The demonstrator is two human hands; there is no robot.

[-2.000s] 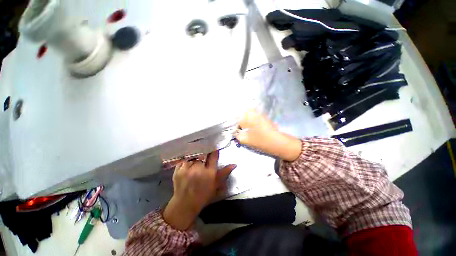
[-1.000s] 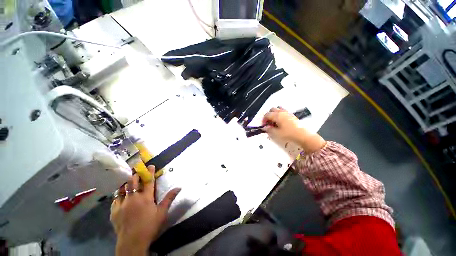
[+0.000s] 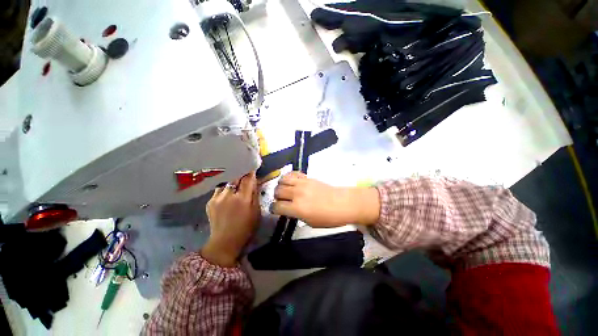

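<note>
My right hand [image 3: 305,200] holds a black zipper [image 3: 301,149] at its middle, in front of the needle area. The zipper lies across a black fabric strip [image 3: 318,143] on the machine bed; its lower end reaches a second fabric strip [image 3: 311,251] near my body. My left hand [image 3: 233,216] rests at the near end of the first strip, beside the yellow guard [image 3: 263,143]. Its fingertips are partly under the white machine head [image 3: 144,144], so its grip is unclear.
A zipper pile [image 3: 426,72] lies at the back right. A dark fabric pile [image 3: 33,269] is at the far left, with a green-handled tool [image 3: 115,287] and small tools beside it. The ribbed white knob [image 3: 69,51] stands on the machine head.
My right hand has brought the zipper from the table's right side to the needle area. The view has swung left. My left hand stays by the yellow guard.
</note>
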